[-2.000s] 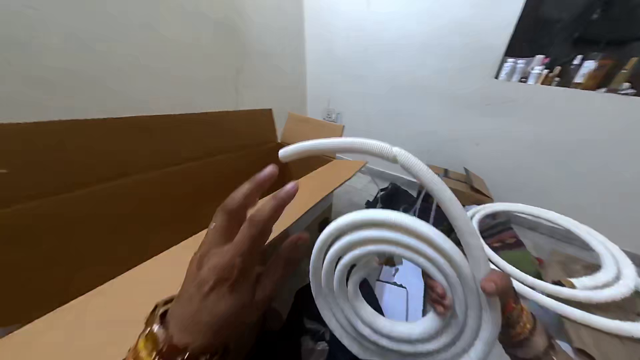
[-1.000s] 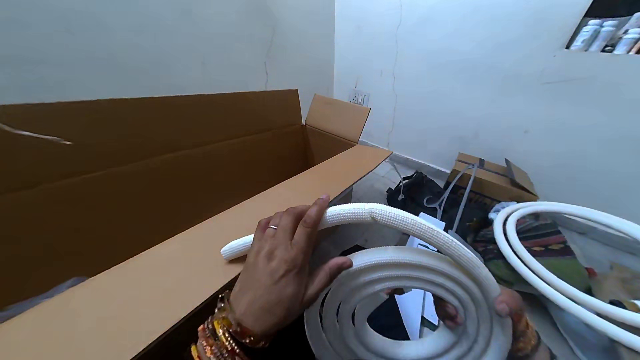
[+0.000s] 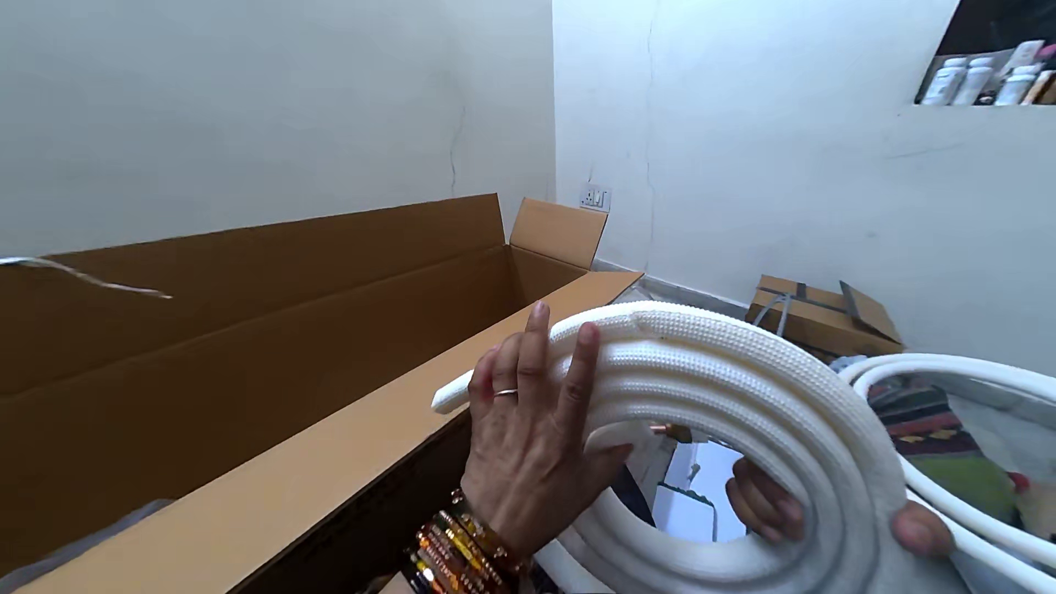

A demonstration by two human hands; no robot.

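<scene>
A coil of white foam-insulated pipe (image 3: 742, 363) fills the lower middle, its outer end pointing left over the box edge. My left hand (image 3: 536, 437), with a ring and bangles, presses on the coil's upper left, thumb toward the inner opening. My right hand (image 3: 841, 511) grips the coil's right side, fingers through the middle and thumb outside; the rest of it is hidden behind the coil. A copper-coloured pipe end (image 3: 672, 431) shows inside the opening. At the right lies a second, looser loop of white insulated pipe (image 3: 982, 371).
A long open cardboard box (image 3: 330, 330) stands at the left, its near flap beside my left hand. Against the far wall sits a smaller cardboard box (image 3: 817, 318). A patterned cloth (image 3: 940, 437) lies at the right. Bottles (image 3: 973, 81) stand in a wall niche.
My left hand was raised off the coil two seconds ago and now lies on it. The pipe's free end, which arched up, is now down against the coil.
</scene>
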